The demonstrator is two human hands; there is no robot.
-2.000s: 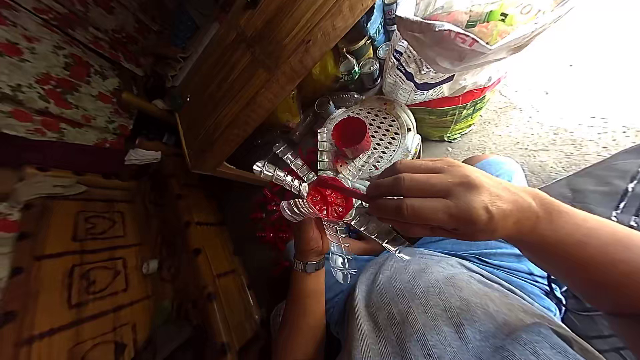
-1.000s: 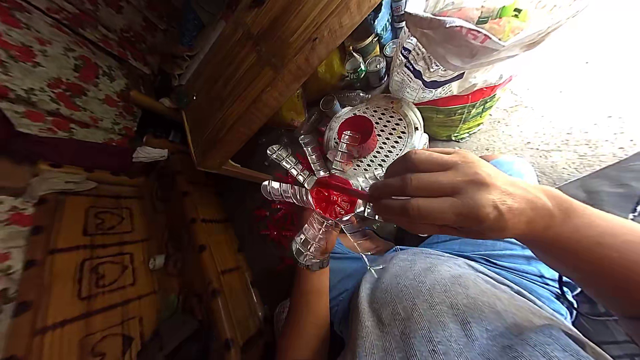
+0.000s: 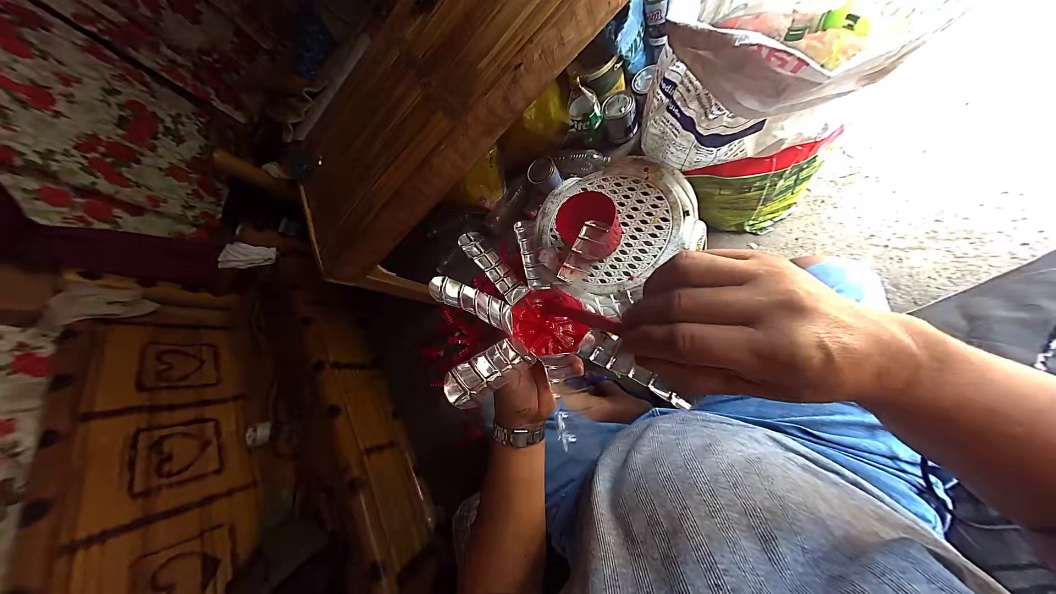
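Note:
A cut plastic bottle [image 3: 483,373] spreads its clear, ridged strips outward like petals around a base coated in wet-looking red paint [image 3: 546,323]. From below, my left hand [image 3: 524,400] holds it, a metal-band watch on the wrist; the strips partly cover the fingers. My right hand [image 3: 734,326] pinches a thin red paintbrush [image 3: 596,320], its tip against the red centre. Behind the bottle a red cup-like container [image 3: 587,221] stands on a white perforated plastic stool [image 3: 652,223]. Which end of the brush handle lies inside my right fingers is hidden.
A large printed sack [image 3: 742,124] filled with plastic waste stands beyond the stool. Metal cans [image 3: 619,115] and a clear bottle [image 3: 582,161] lie near the wooden cabinet [image 3: 421,115]. Carved wooden furniture [image 3: 173,396] is at left, and red-painted pieces [image 3: 454,338] sit low behind the strips.
The bottle has been turned in my left hand, so its strips point differently. My right hand stays beside the red centre with the brush.

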